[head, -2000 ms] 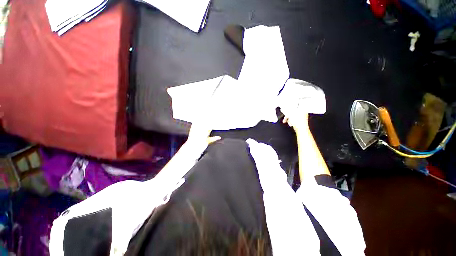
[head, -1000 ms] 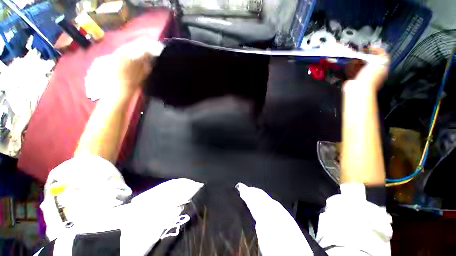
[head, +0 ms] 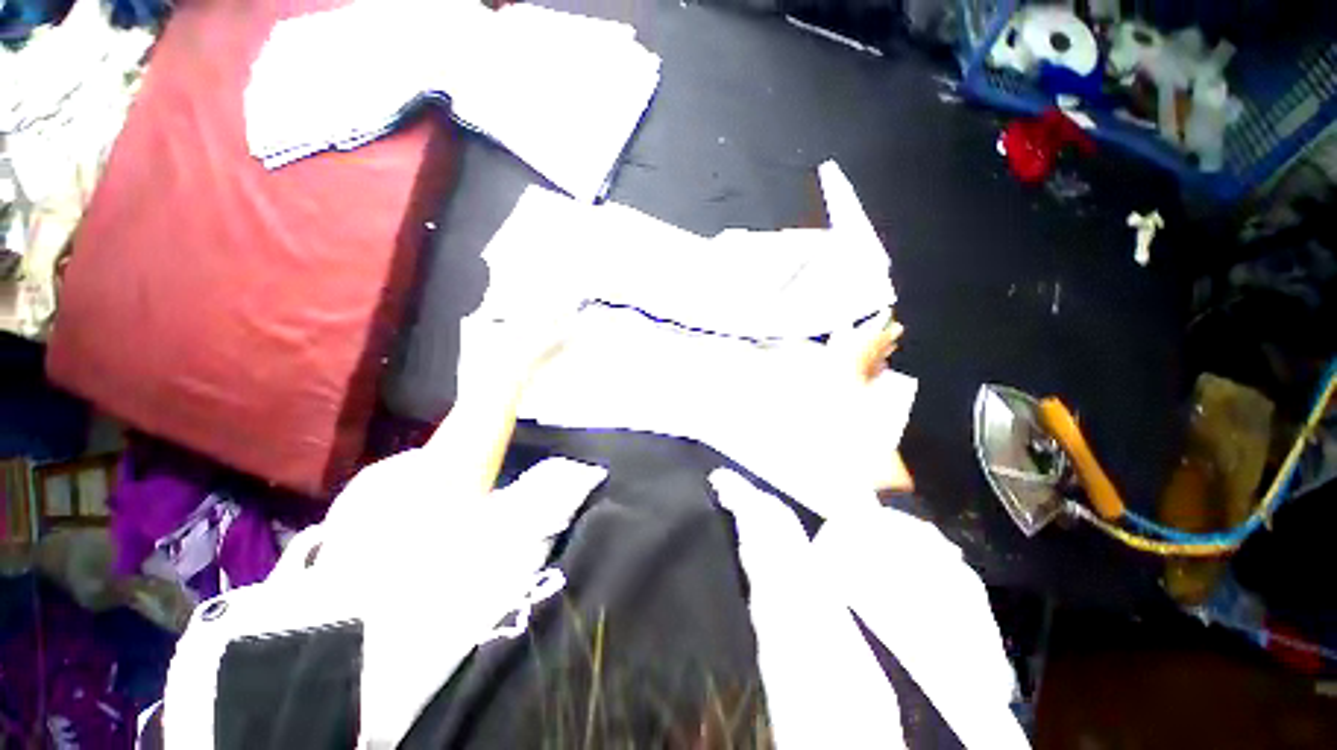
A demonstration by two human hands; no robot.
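Observation:
Overexposed pale garment panels (head: 689,279) lie across the black table in front of me, with a dark line along one edge. My left hand (head: 550,349) is at their left part, washed out against the white, so its fingers do not show clearly. My right hand (head: 880,349) is at their right end, fingertips showing at the edge with the panel in them. A stack of pale panels with dark edges (head: 455,66) lies farther off, across the red cover and the black table.
The steam iron (head: 1034,454), with an orange handle and blue and yellow hoses, is on the right. A blue crate (head: 1261,125) with white items stands at the upper right, near a red clump (head: 1041,144). A red-covered table (head: 249,279) is on the left; purple cloth lies below it.
A second ago both hands were spread wide, holding a stretched piece up above the table. Now they are lower and closer together at the pale panels. The view has tilted down again.

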